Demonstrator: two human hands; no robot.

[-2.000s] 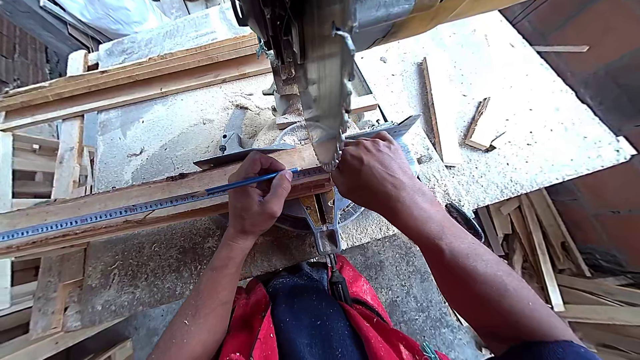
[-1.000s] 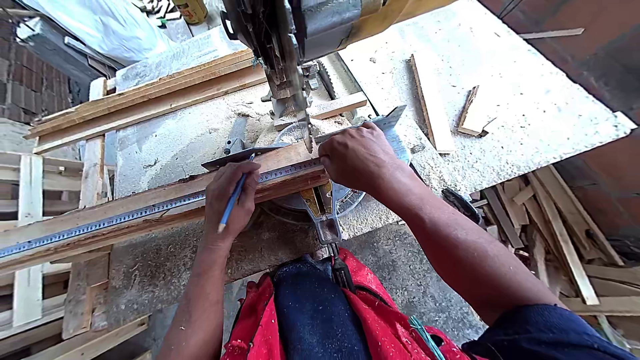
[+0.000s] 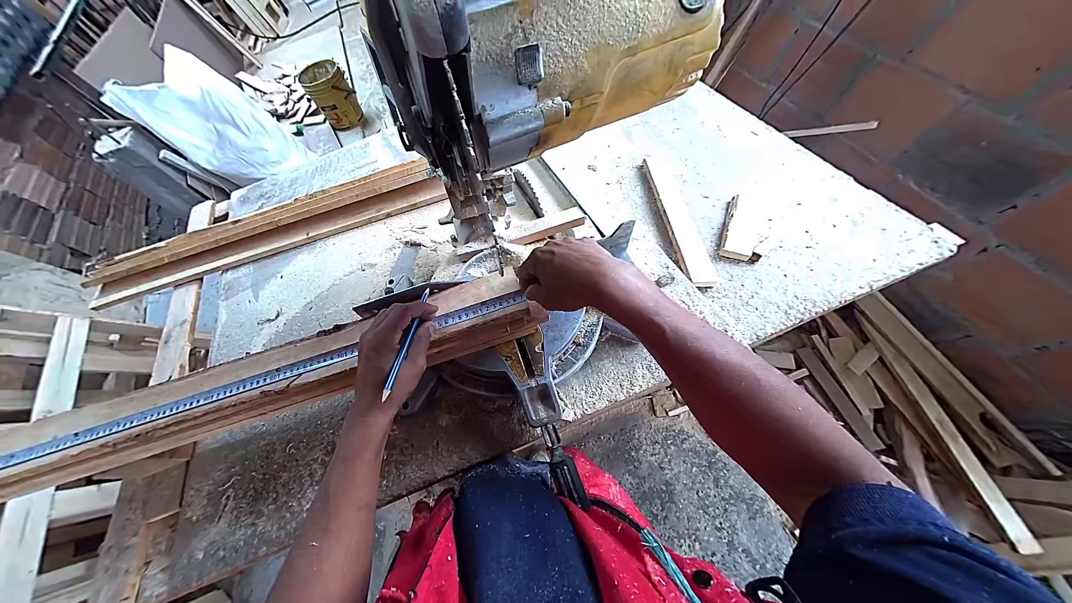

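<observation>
A long wooden board [image 3: 327,385], stacked on another piece, runs from the left edge to the miter saw's round base [image 3: 578,347]. Along its top lies an extended measuring tape [image 3: 234,387]. My left hand [image 3: 392,352] rests over the board with a blue pencil [image 3: 405,350] between its fingers, point toward me. My right hand [image 3: 574,272] is closed at the board's right end, by the tape's end; what its fingers hold is hidden. The miter saw's head and blade [image 3: 469,126] stand raised just beyond the board's end.
Offcuts [image 3: 678,222] lie on the sawdust-covered tabletop [image 3: 804,218] at right. More boards [image 3: 276,222] rest at the back left. Scrap wood [image 3: 930,394] is piled below on the right, beside a brick wall [image 3: 963,159]. A yellow bucket [image 3: 332,94] stands far back.
My left hand has drawn back leftward from the board's end, and the pencil has turned from lying across the board to pointing toward me. My right hand stays at the end. The view has shifted.
</observation>
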